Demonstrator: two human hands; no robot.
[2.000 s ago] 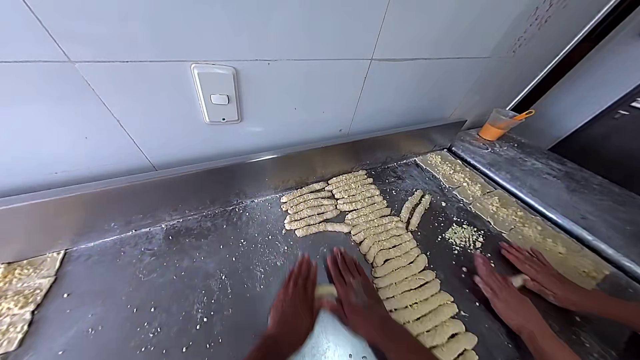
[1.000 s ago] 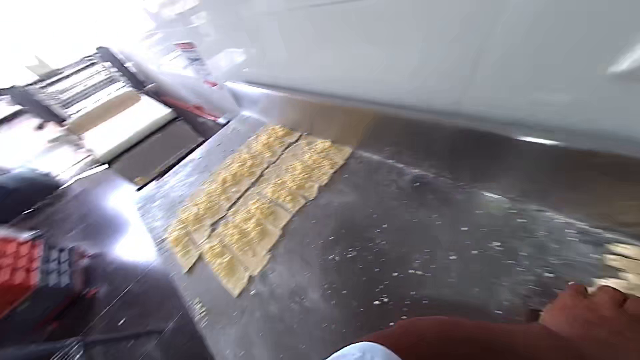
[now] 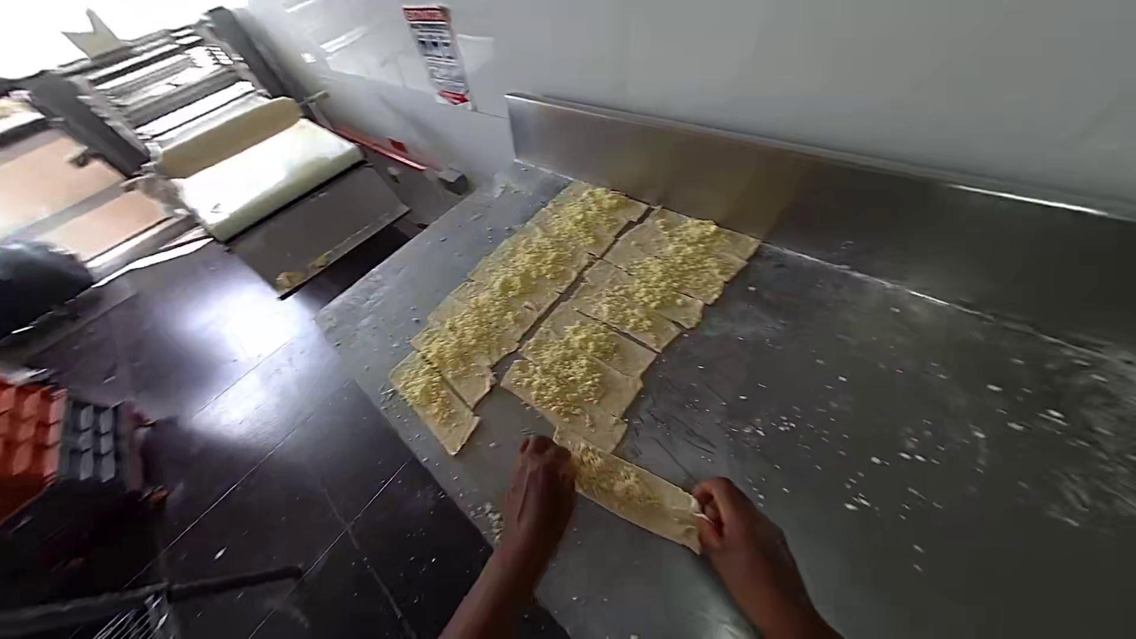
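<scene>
Between my two hands stretches a flat strip of dough (image 3: 632, 493) with pale yellow crumbled filling on top. My left hand (image 3: 540, 488) pinches its left end, and my right hand (image 3: 741, 541) grips its right end. Just beyond the strip, two rows of dough pieces lie flat on the metal table, a left row (image 3: 506, 297) and a right row (image 3: 621, 311), each topped with the same crumbled filling. The strip's far left corner meets or overlaps the nearest piece of the right row; which of the two cannot be told.
The steel table (image 3: 852, 426) bears scattered crumbs and has a raised metal backsplash (image 3: 710, 169) along the wall. Past its left edge stand a dough sheeter (image 3: 266, 160) with a roll of dough and stacked orange and black crates (image 3: 62, 444) on the tiled floor.
The view has swung far left, away from the rolled dough sticks and the co-worker's hands. My hands, earlier on a small piece of dough, now hold a filled strip by its ends.
</scene>
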